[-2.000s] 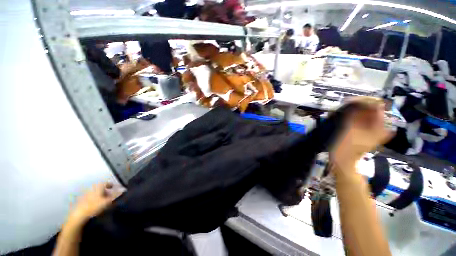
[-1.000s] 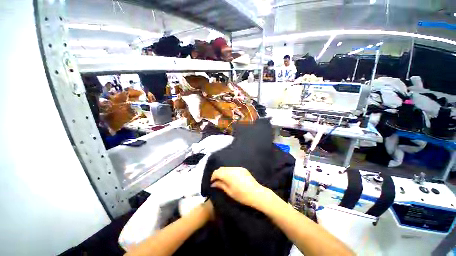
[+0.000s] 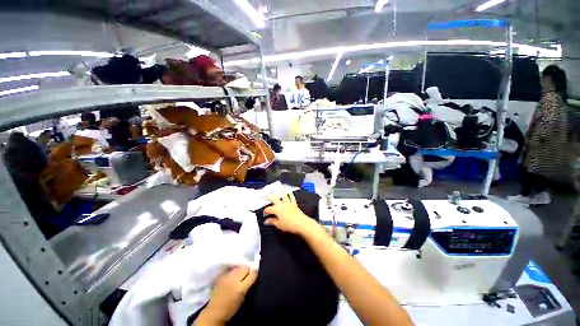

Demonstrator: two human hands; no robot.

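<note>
The black garment (image 3: 289, 274) with its white lining (image 3: 184, 267) lies in front of me, left of the sewing machine (image 3: 445, 274). The lining is spread on the left, the black shell on the right. My right hand (image 3: 284, 213) is on the upper part, its fingers on the border of lining and shell. My left hand (image 3: 234, 286) is lower, fingers curled on the lining's edge. Two black fabric strips (image 3: 417, 224) hang over the machine head. The garment hides the needle area.
A metal shelf frame (image 3: 63, 267) stands at left. Brown pieces with white edges (image 3: 210, 143) are piled behind the garment. A small keypad (image 3: 537, 298) is on the table at right. A person (image 3: 548, 134) stands at far right; others are in the back.
The garment has gone from stretched between both hands to gathered, and its white lining now faces up at left. The view has turned right, showing more of the machine and a person.
</note>
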